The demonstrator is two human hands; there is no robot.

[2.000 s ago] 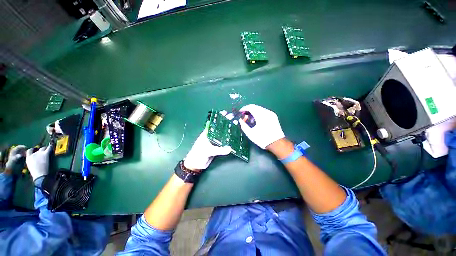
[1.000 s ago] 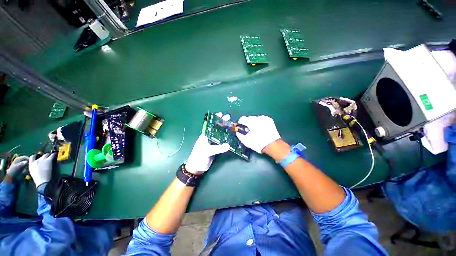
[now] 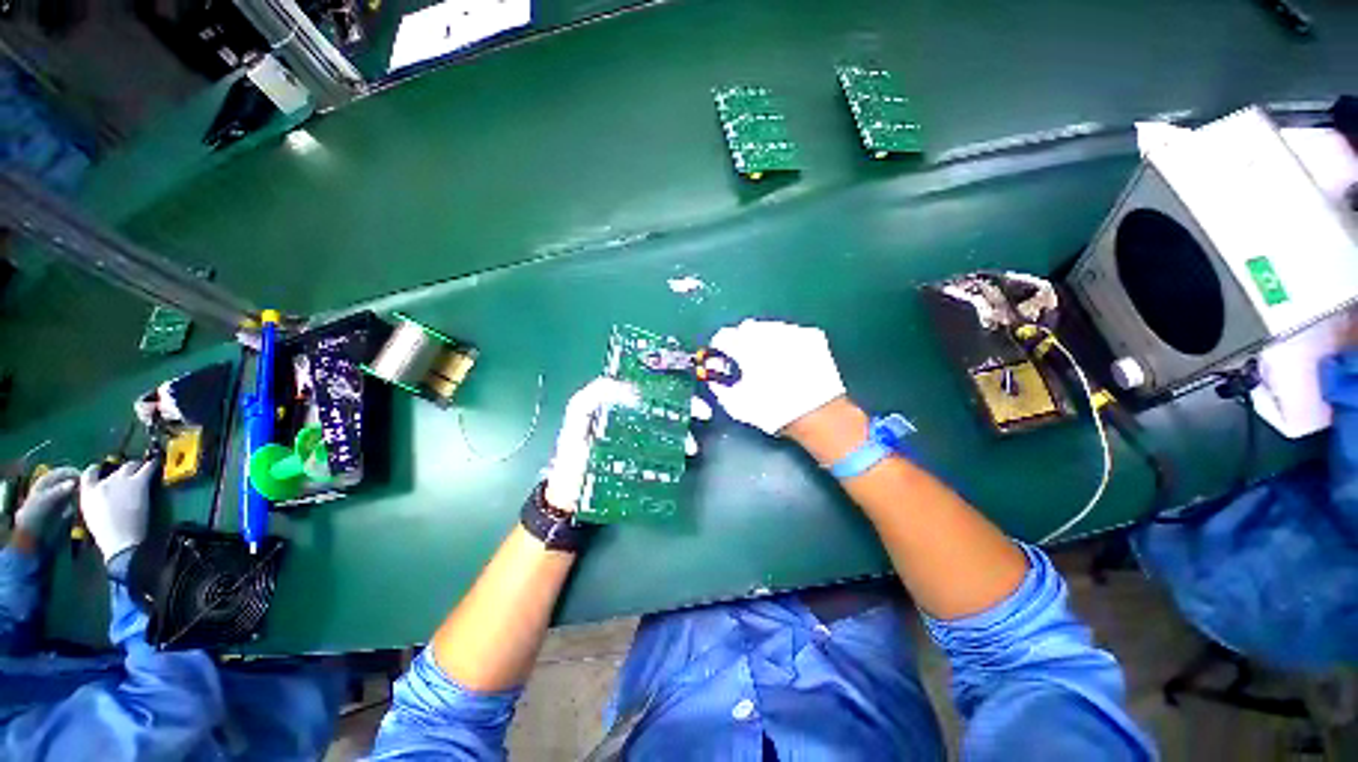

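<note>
A green printed circuit board panel (image 3: 641, 447) is held above the bench, its face with pale marks turned up. My left hand (image 3: 578, 442), in a white glove, grips it by the left edge, with fingertips showing at the right edge. My right hand (image 3: 780, 378), in a white glove with a blue wrist band, is closed round side cutters (image 3: 715, 365) with orange and dark handles. The metal jaws point left over the panel's upper part; whether they touch a lead is too small to tell. Pale clippings (image 3: 687, 285) lie on the bench ahead of the panel.
Two more panels (image 3: 755, 131) lie farther back. To the left are a wire reel (image 3: 423, 359), black component tray (image 3: 340, 410), blue tube (image 3: 258, 447) and black fan (image 3: 215, 587). To the right are a soldering stand (image 3: 1016, 396) and pale grey box (image 3: 1191, 298). People in blue sit on both sides.
The panel has turned from slanting to nearly upright in view, showing more of its face. My left hand has shifted slightly left along its edge. The cutters now point left across the panel's top.
</note>
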